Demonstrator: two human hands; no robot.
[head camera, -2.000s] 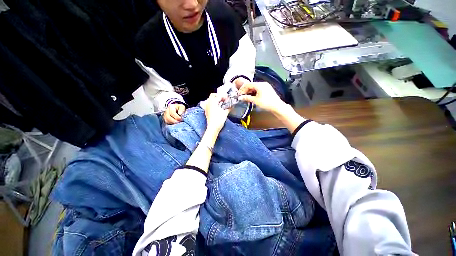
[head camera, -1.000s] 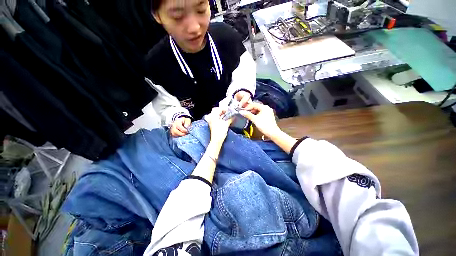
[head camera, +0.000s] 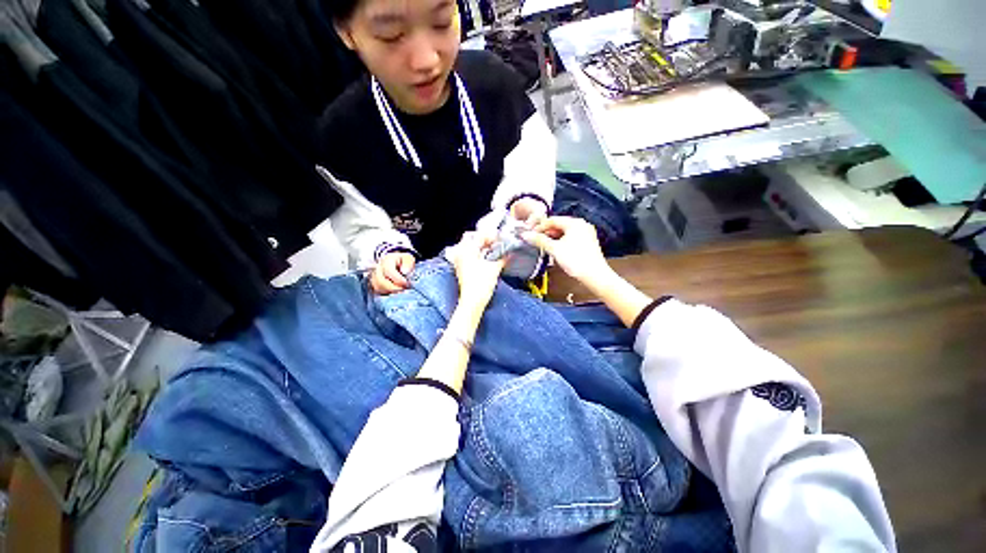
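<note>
A small pale grey-blue denim piece (head camera: 505, 240) is bunched between my hands and a coworker's hand. My left hand (head camera: 474, 265) grips its left side. My right hand (head camera: 568, 244) is at its right side with thumb and fingertips pinched together; whether they hold cloth or a thread is too small to tell. The coworker's hand (head camera: 528, 211) touches the piece from behind. Blue denim jackets (head camera: 541, 443) lie heaped under my forearms. The coworker's other hand (head camera: 391, 272) rests on the heap's far edge.
The coworker (head camera: 432, 140) faces me across the heap. A brown wood-grain table (head camera: 822, 313) extends to the right. Dark garments (head camera: 130, 162) hang at the left. A sewing workstation with a white board (head camera: 681, 113) stands at the back right. A yellow loop (head camera: 538, 287) shows beside the hands.
The view has tilted up, showing more of the coworker's face. My right hand has moved slightly away from the denim piece. My left hand keeps its grip.
</note>
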